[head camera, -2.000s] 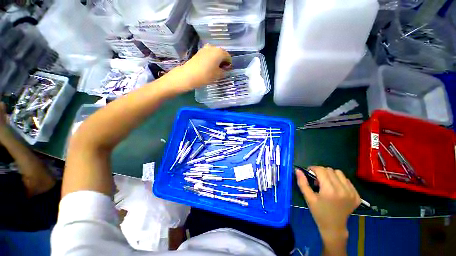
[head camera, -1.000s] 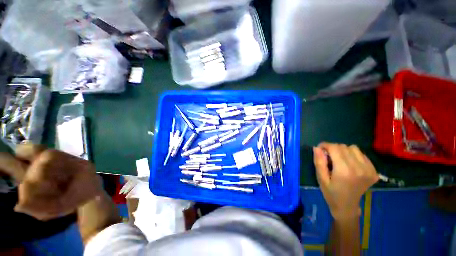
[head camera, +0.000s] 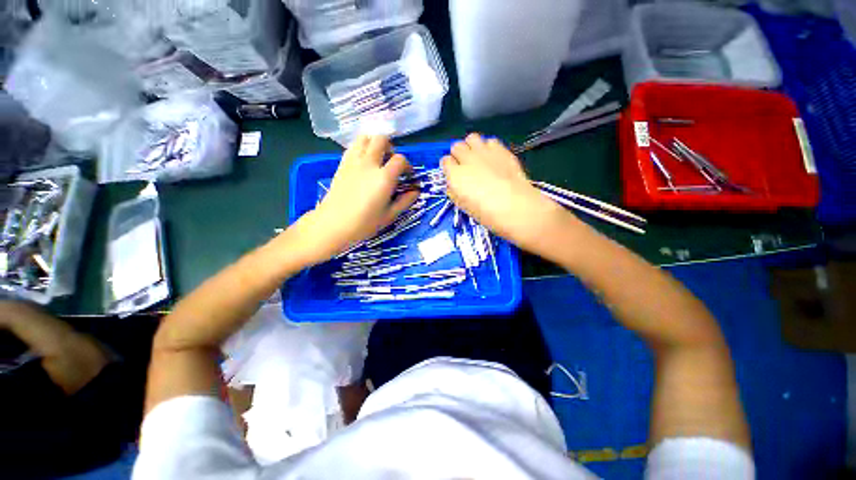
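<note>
The blue tray lies in front of me with many slim silver pins and a white label in it. My left hand is over the tray's far left part, fingers curled down at the pins. My right hand is beside it over the far edge, fingers bent down among the pins. The fingertips are partly hidden, so I cannot tell what either hand grips. Two long pale rods show right of the tray, their near ends by my right wrist.
A clear box with pins stands behind the tray, a tall white tub beside it. The red bin is at right. Clear tubs of parts and a flat case are left. Another person's arm shows lower left.
My left hand has moved from the clear box, past the left side, to the tray. My right hand has moved from the bench's front edge onto the tray. The camera view has shifted.
</note>
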